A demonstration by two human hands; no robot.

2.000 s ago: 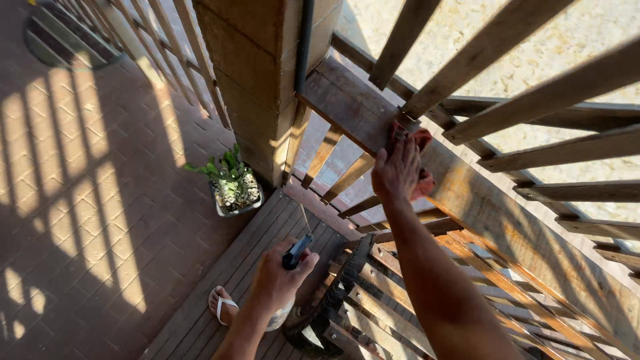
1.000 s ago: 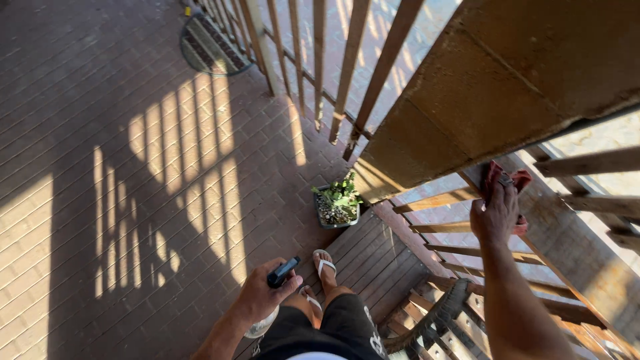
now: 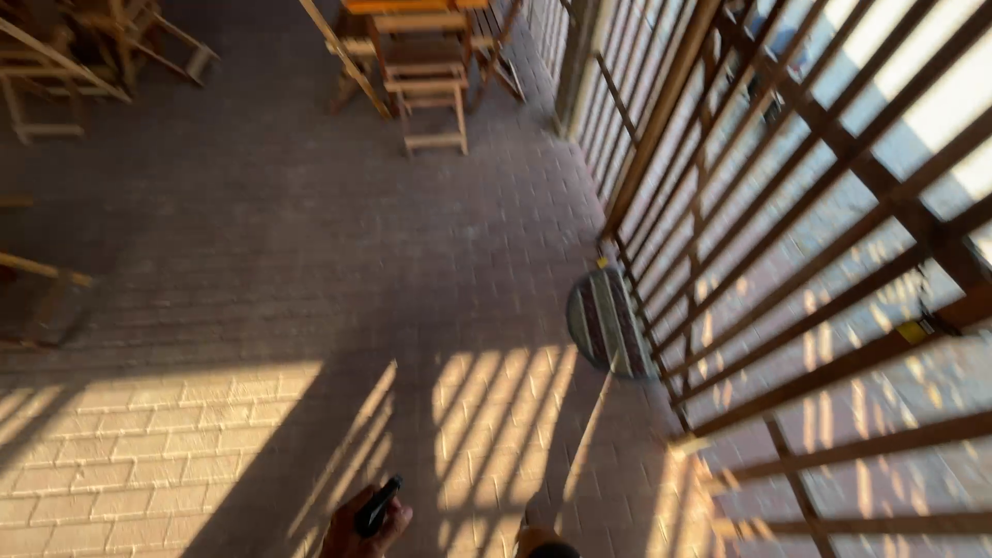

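Note:
Near the bottom edge of the head view, my left hand (image 3: 364, 527) grips a small dark handheld tool (image 3: 378, 508), held above the brick paving. Its exact kind cannot be told. My right hand is out of view, and so is the red cloth. A tan, dark-edged shape (image 3: 542, 542) shows at the bottom, right of my left hand; what it is cannot be told.
A slatted wooden railing (image 3: 697, 194) runs along the right. Beside its foot lies a round, striped disc (image 3: 608, 324) on the brick floor (image 3: 349, 256). Wooden folding chairs (image 3: 426, 85) stand at the top centre, with more wooden chairs (image 3: 58, 70) at the upper left.
The view has swung left, away from the stone pillar, the potted plant and the rail. My right hand with the red cloth has gone out of view; my left hand still holds the dark tool.

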